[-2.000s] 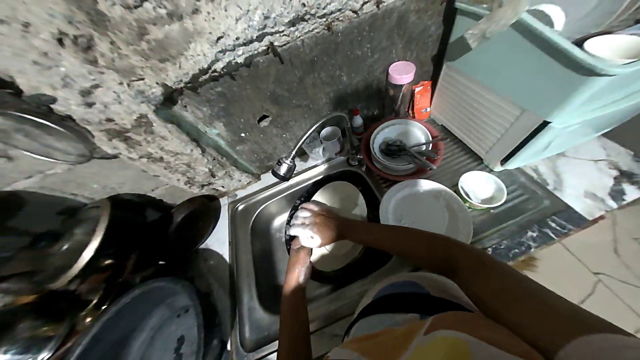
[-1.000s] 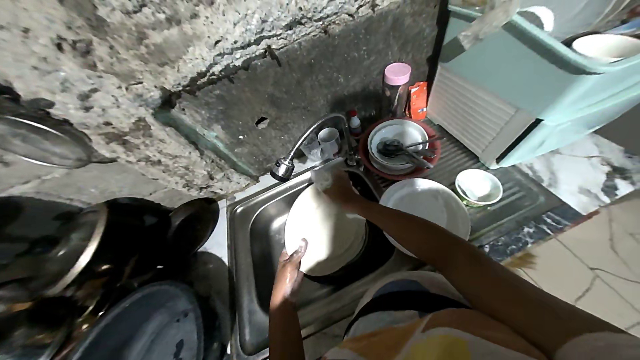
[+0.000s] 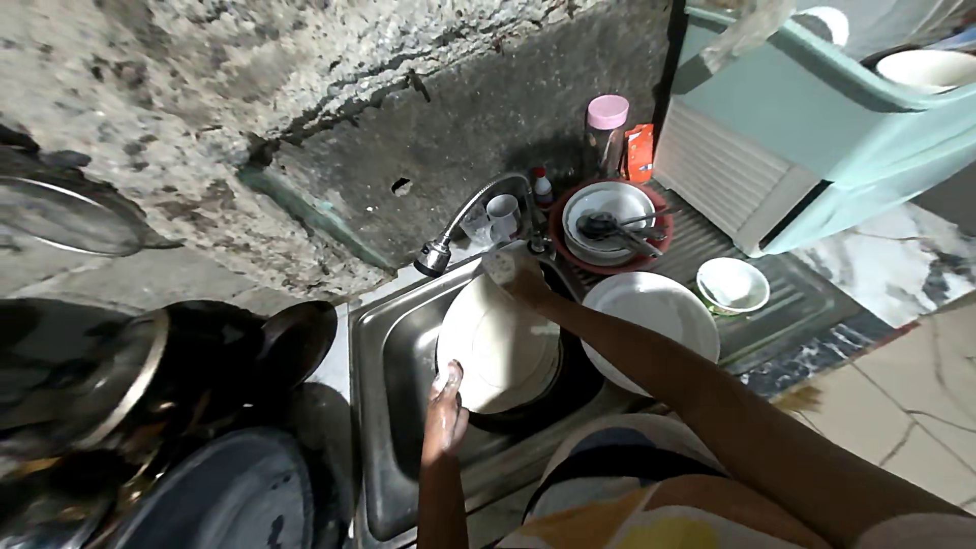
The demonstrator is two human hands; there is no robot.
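A large white plate (image 3: 503, 343) is tilted over a dark basin (image 3: 583, 381) inside the steel sink (image 3: 381, 457). My left hand (image 3: 447, 408), wet with suds, grips the plate's lower left rim. At its upper edge, my right hand (image 3: 526, 278) presses a pale, foamy scrubbing pad (image 3: 499, 267) against the plate; the fingers are partly hidden. A flexible faucet (image 3: 433, 255) hangs above the sink's back edge. Beside the basin, another white plate (image 3: 656, 313) lies partly under my right forearm.
A red basin (image 3: 560, 248) holds bowls and spoons behind the drainboard (image 3: 801, 297). A small bowl (image 3: 732, 284), a pink-lidded jar (image 3: 608, 114), a cup (image 3: 502, 213) and a green dish rack (image 3: 801, 114) stand around. Dark pots (image 3: 221, 366) and a grey basin (image 3: 229, 488) crowd the left.
Two seconds ago both hands were together over the plate, low in the basin. The plate has since been raised and tilted, and my right hand has moved to its upper edge.
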